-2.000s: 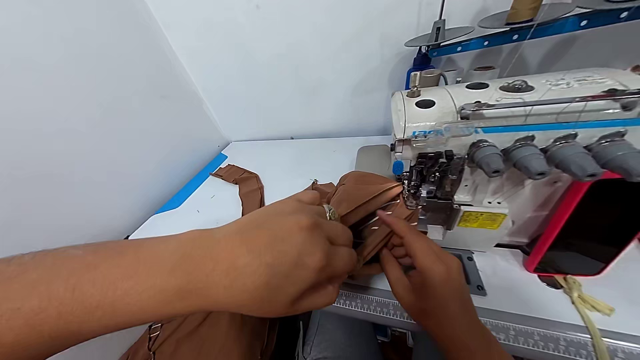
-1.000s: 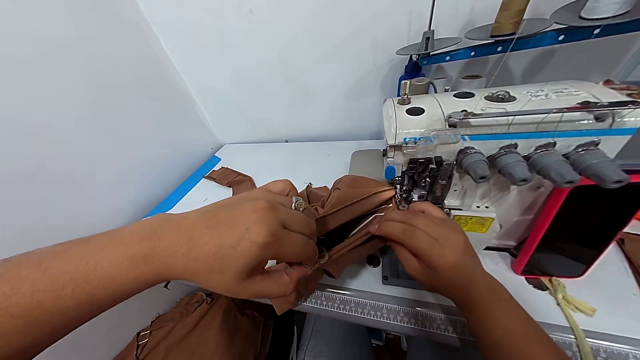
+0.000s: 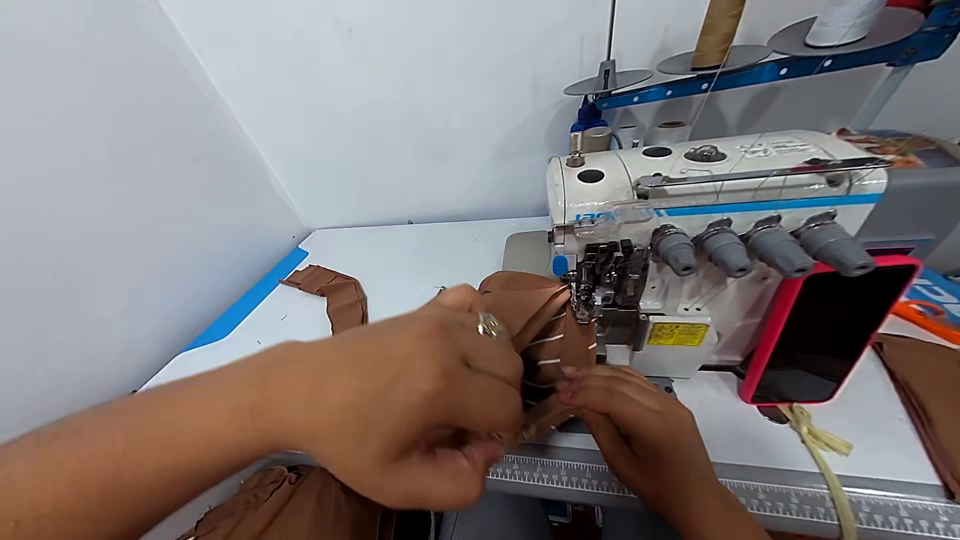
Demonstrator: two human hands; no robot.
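Note:
Brown fabric (image 3: 525, 300) lies bunched at the presser foot (image 3: 581, 300) of a white overlock sewing machine (image 3: 720, 169), with a striped piece showing in its folds. My left hand (image 3: 427, 397), a ring on one finger, is closed on the fabric left of the foot. From the right, my right hand (image 3: 637, 420) pinches the fabric edge with its fingertips, just in front of the foot. More brown fabric (image 3: 292, 506) hangs below the table edge at lower left, and a narrow brown strip (image 3: 345, 300) rests on the tabletop. The needle area is partly hidden.
A phone in a pink case (image 3: 832, 330) leans on the machine's right front. Beside it are orange-handled scissors (image 3: 926, 319) and folded brown fabric (image 3: 926, 397). A measuring tape (image 3: 555, 472) runs along the table's front edge. Thread cones (image 3: 720, 34) stand behind; a wall is at left.
The fabric opening between my hands has shifted, and striped material now shows more plainly. My right hand has moved a little away from the presser foot, toward the table's front edge.

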